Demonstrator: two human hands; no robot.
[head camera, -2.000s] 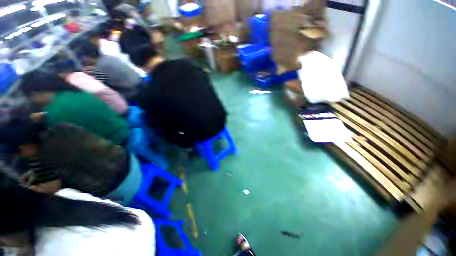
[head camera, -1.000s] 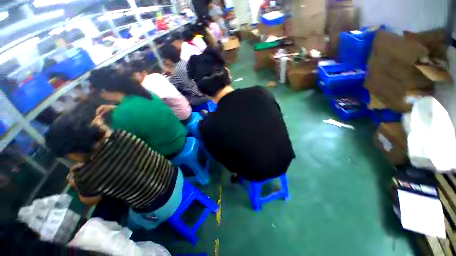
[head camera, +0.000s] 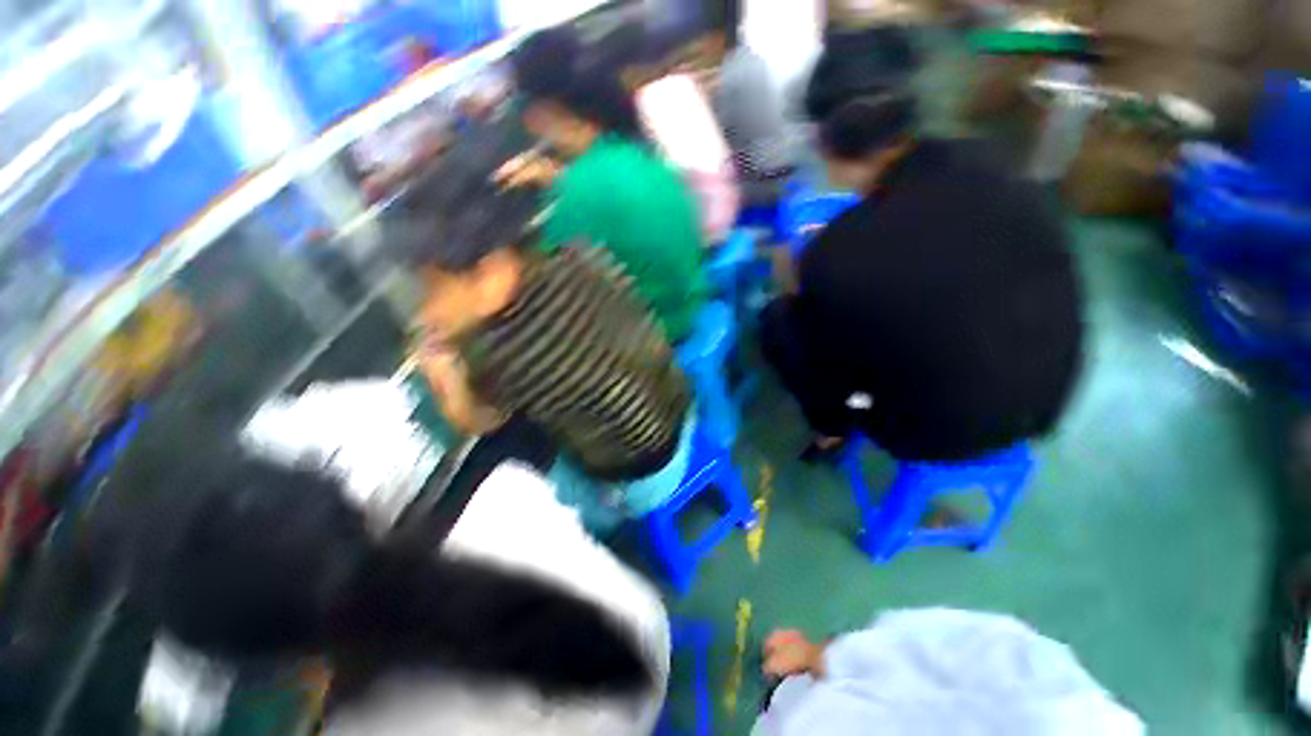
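My right hand (head camera: 794, 654) is small and blurred near the bottom edge, at the end of a pale blue sleeve that comes in from the lower right. Its fingers look bent, and nothing can be made out in it. My left hand is not in view. Nearest ahead are blue plastic stools; one (head camera: 949, 496) stands under a seated person in black, another (head camera: 700, 511) beside a person in a striped top. White crumpled material (head camera: 352, 439) lies at the left by the line.
Several seated people line the bench, including one in green (head camera: 628, 223) and a dark-haired person in white (head camera: 554, 575) close at lower left. Blue bins (head camera: 1248, 237) and brown cartons (head camera: 1129, 166) stand at upper right. A yellow line (head camera: 742, 633) marks the green floor.
The view has swung left, so the seated people sit farther right and the pallet has left the picture. The pale blue sleeve and hand have come in at the bottom.
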